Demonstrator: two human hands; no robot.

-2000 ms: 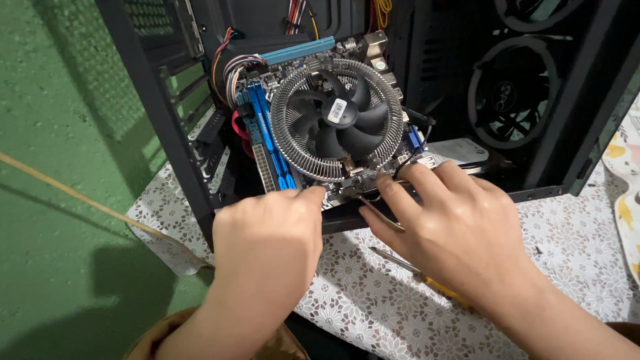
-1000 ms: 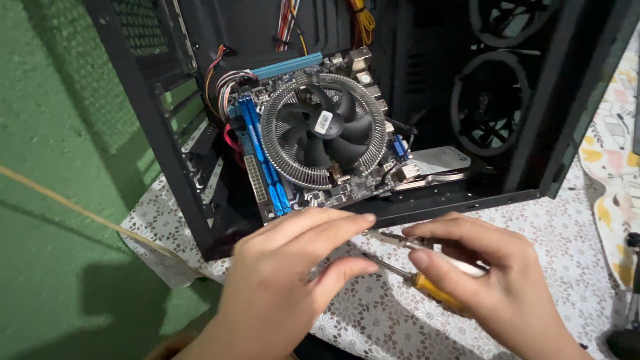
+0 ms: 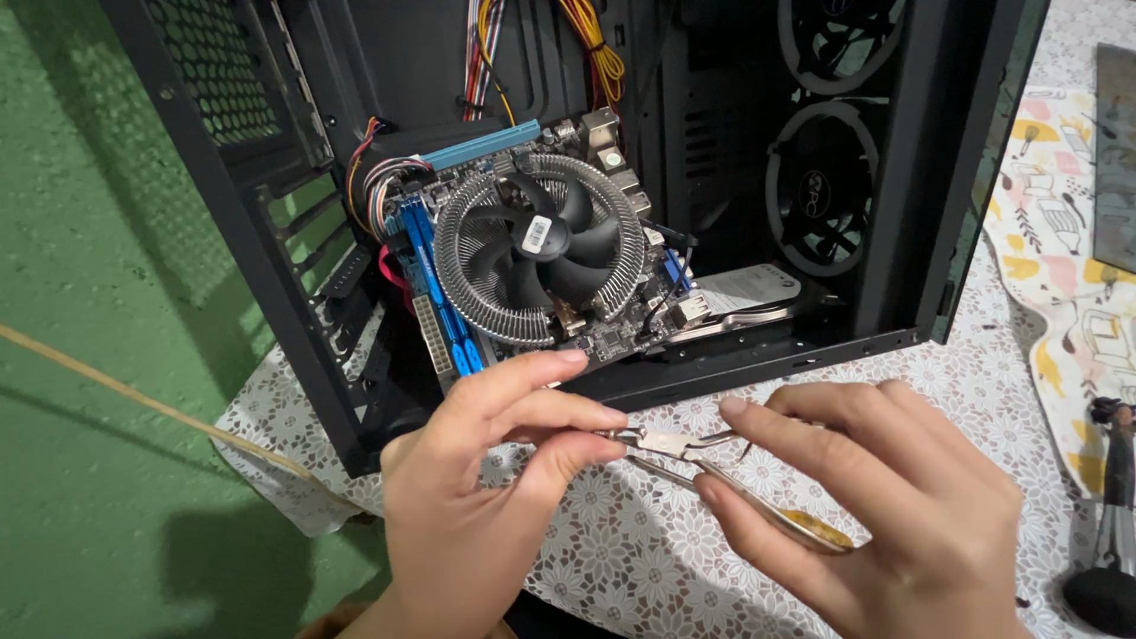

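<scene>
My right hand grips a small pair of metal pliers by the handles. At the tip of their jaws, my left hand pinches something too small to make out between thumb and fingers. A screwdriver with a yellow handle lies behind the pliers on the tablecloth, partly hidden. Beyond the hands, a motherboard rests tilted in a black computer case. It carries a round CPU cooler, blue memory modules and a light blue expansion slot.
A hard drive lies at the case's lower right, below the case fans. Yellow cables hang at the back. A patterned cloth and a black tool are at the right. A thin cord crosses the left side.
Both hands have moved off the motherboard's lower edge to in front of the case. The pliers now show in my right hand, and my left fingers have come to their jaws.
</scene>
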